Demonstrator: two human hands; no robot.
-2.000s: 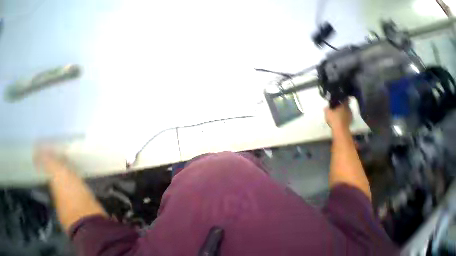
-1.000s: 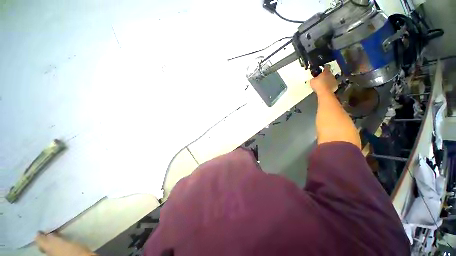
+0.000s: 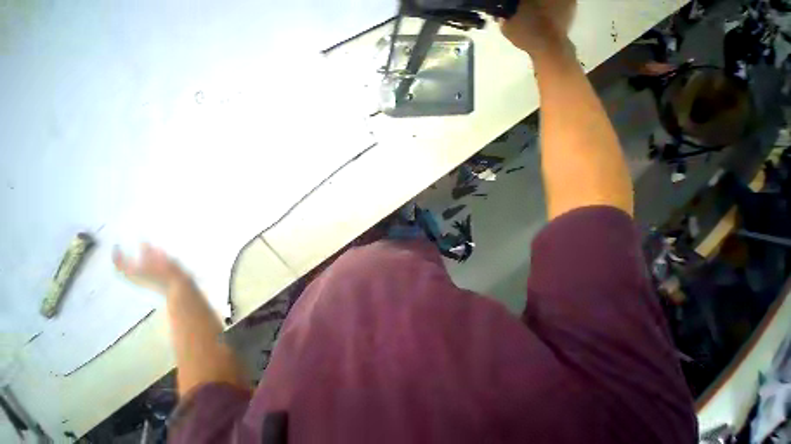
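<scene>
The straight knife cutting machine [image 3: 442, 10] is mostly cut off by the top edge; its upright and flat grey base plate [image 3: 442, 78] show on the table side. My right hand [image 3: 542, 24] is closed on its dark handle at the top. My left hand [image 3: 147, 264] is blurred, over the white paper marker [image 3: 173, 156], fingers apart and empty. Dark curved cut lines run through the paper between my left hand and the base plate, and another below my left hand.
A greenish-brown stick [image 3: 67, 275] lies on the paper left of my left hand. The table edge runs diagonally in front of me. Dark scraps [image 3: 464, 238] litter the grey floor beyond it, with a round brown object [image 3: 707, 104] at the right. A dark object is at the lower left.
My left hand has come up from the cut line at the lower left, over the paper. The view has shifted, so the machine's motor body is out of the picture.
</scene>
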